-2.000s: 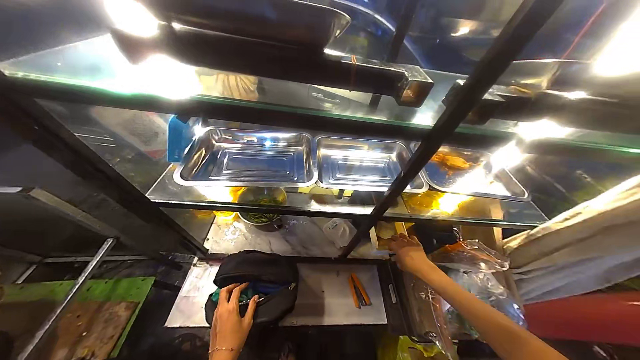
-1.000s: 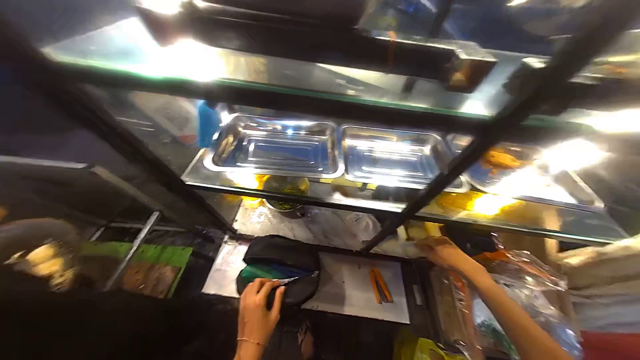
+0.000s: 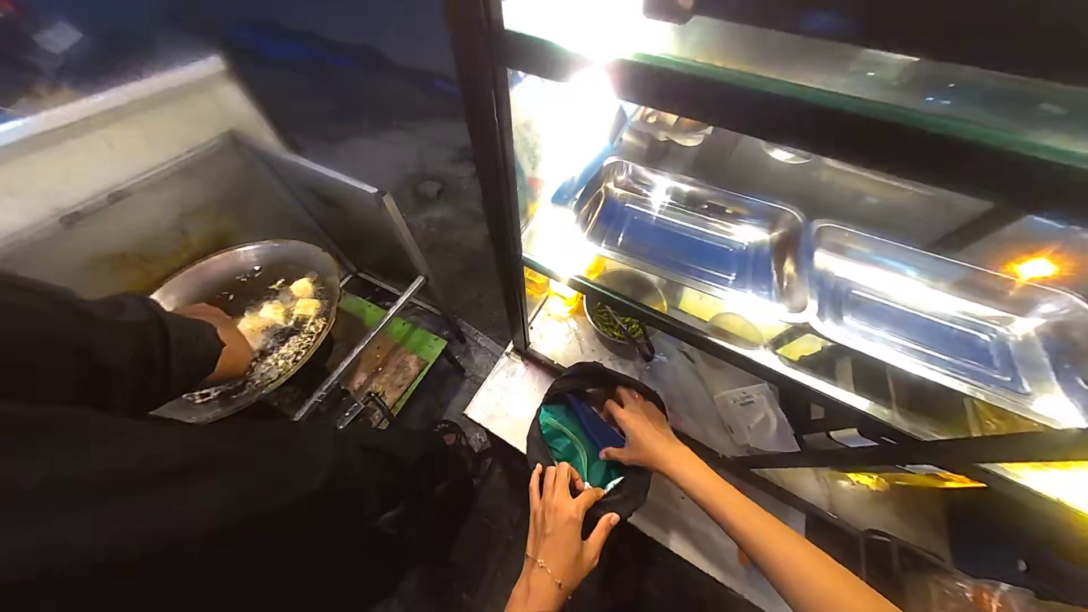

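Observation:
A black fabric bag (image 3: pixel 633 501) lies on the white board below the glass case, its top spread apart to show a green pouch (image 3: pixel 565 438) and something dark blue (image 3: pixel 595 422) inside. My left hand (image 3: pixel 561 518), with a thin bracelet at the wrist, grips the near edge of the green pouch. My right hand (image 3: pixel 642 429) reaches into the bag's right side, its fingers bent over the dark blue item; whether it holds anything there cannot be seen. Just behind the bag stands a metal bowl of chopped green vegetables (image 3: pixel 619 323).
At left a person in dark clothing has a hand (image 3: pixel 223 340) over a wok (image 3: pixel 280 246) with pale frying pieces. Two steel trays (image 3: pixel 688 234) (image 3: pixel 926 319) sit in the glass case. A dark upright post (image 3: pixel 493 170) rises behind the bag. A clear plastic bag (image 3: pixel 756 416) lies right.
My right hand has moved from the area right of the board into the black bag. The view has swung left, bringing the wok and the other person into fuller sight.

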